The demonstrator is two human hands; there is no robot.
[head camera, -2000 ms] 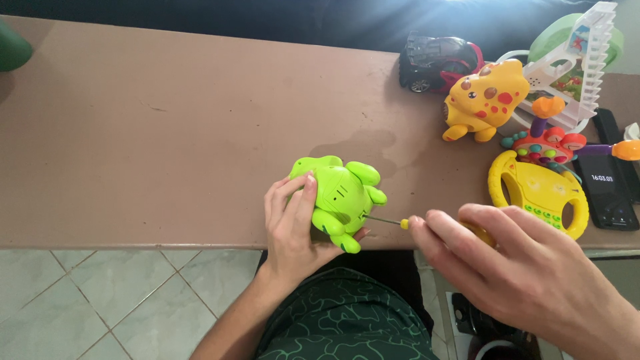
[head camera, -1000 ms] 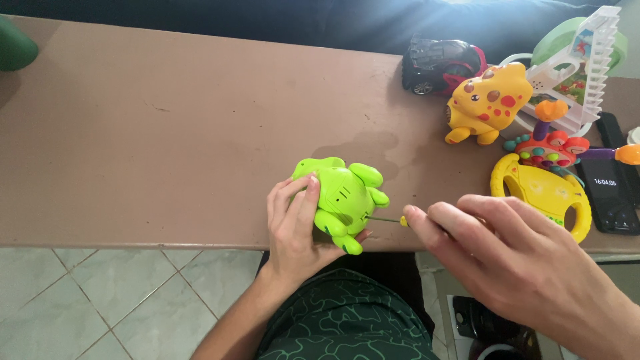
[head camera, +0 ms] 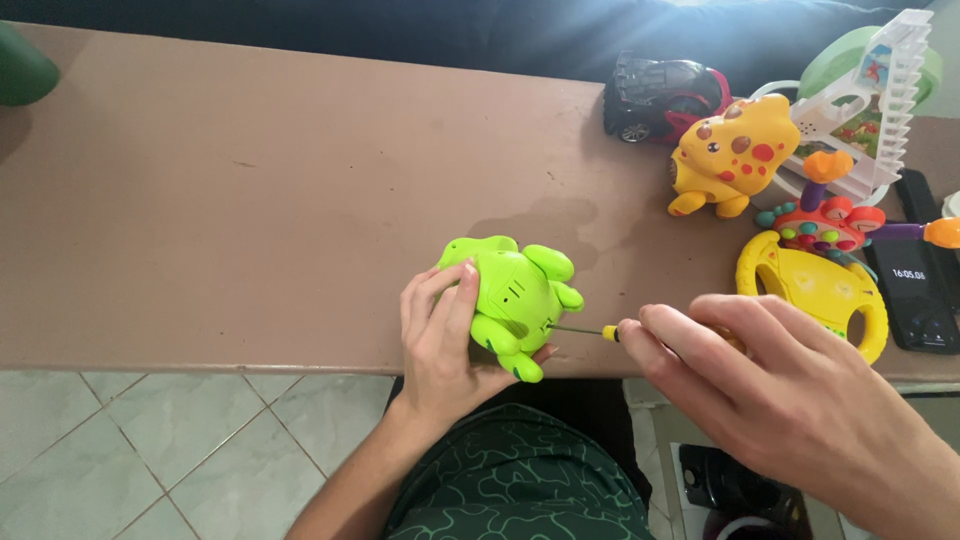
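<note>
My left hand (head camera: 446,337) grips a bright green plastic toy animal (head camera: 514,289) near the table's front edge, fingers over its left side and the thumb partly hidden beneath. The toy's stubby limbs point right and downward, and small slots show in its surface. In my right hand (head camera: 735,367) is a screwdriver (head camera: 611,333) with a yellow and black handle, mostly covered by the fingers. Its thin metal shaft reaches left, and the tip meets the toy's lower right side.
Along the right of the brown table (head camera: 300,187) stand a toy car (head camera: 664,101), a spotted yellow toy (head camera: 735,157), a white plastic toy (head camera: 862,120), a red crab-like toy (head camera: 821,225), a yellow toy steering wheel (head camera: 814,285) and a phone (head camera: 915,292). A green object (head camera: 26,67) is at the far left.
</note>
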